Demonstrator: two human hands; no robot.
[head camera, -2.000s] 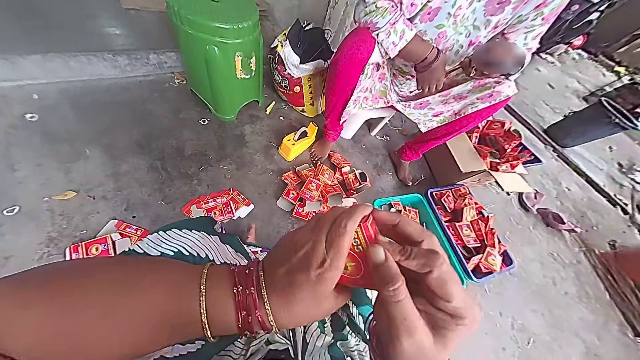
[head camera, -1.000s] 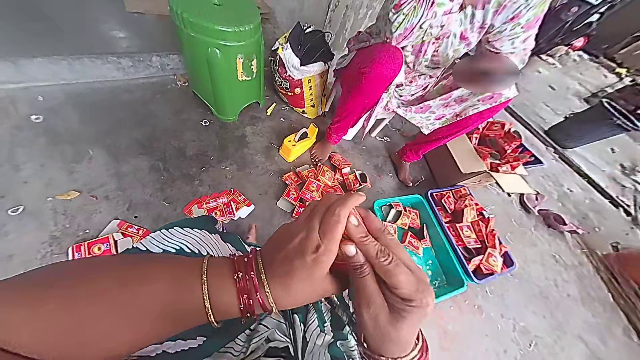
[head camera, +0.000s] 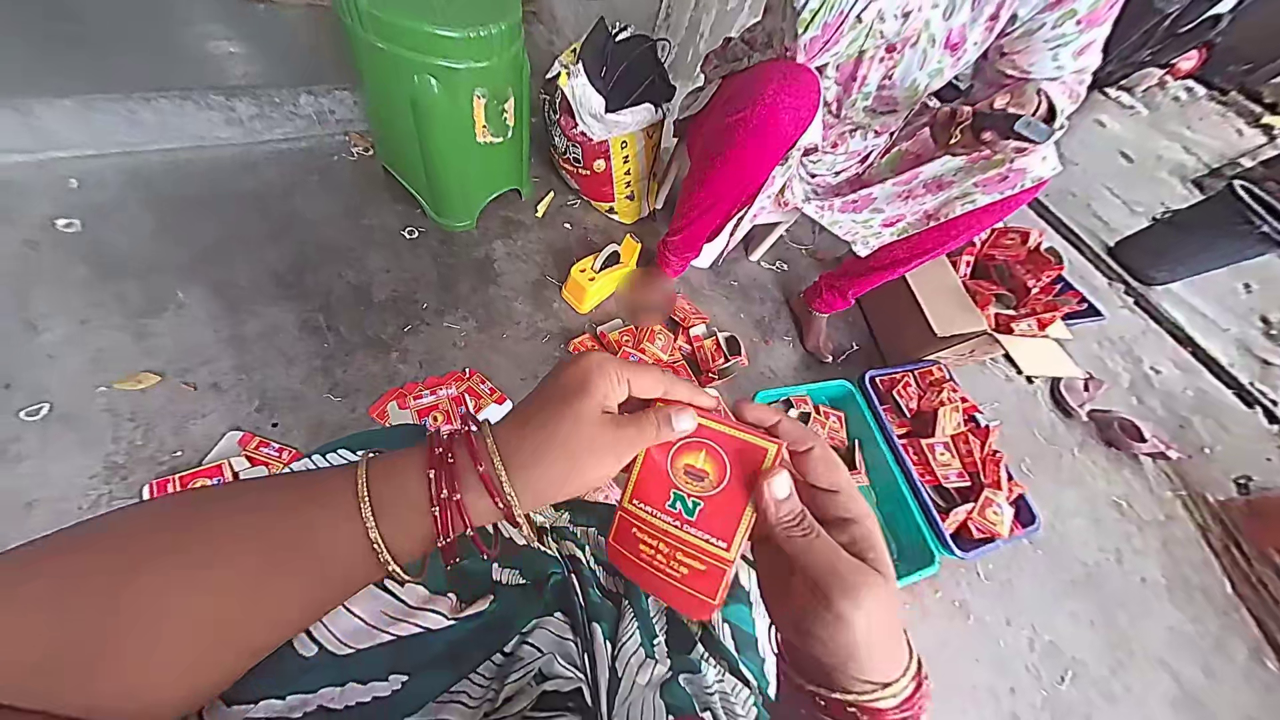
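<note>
Between my two hands is a red printed cardboard box, its lamp picture facing me. My left hand pinches its upper left edge, thumb on the front. My right hand grips the right edge between thumb and fingers. Beyond them, small red boxes lie heaped on the floor. To the right, a teal tray holds a few such boxes, and a blue-rimmed tray beside it holds many. Flat red cartons lie left of my knee, with more further left.
A person in pink leggings sits opposite. Near their foot is a yellow tape dispenser. A green plastic stool and a filled sack stand behind. An open cardboard carton with red boxes and a pair of sandals lie at right.
The red box, largely covered by my hands one second ago, now shows its printed front. My hands have moved apart to its edges. The other person's hand now shows a dark object.
</note>
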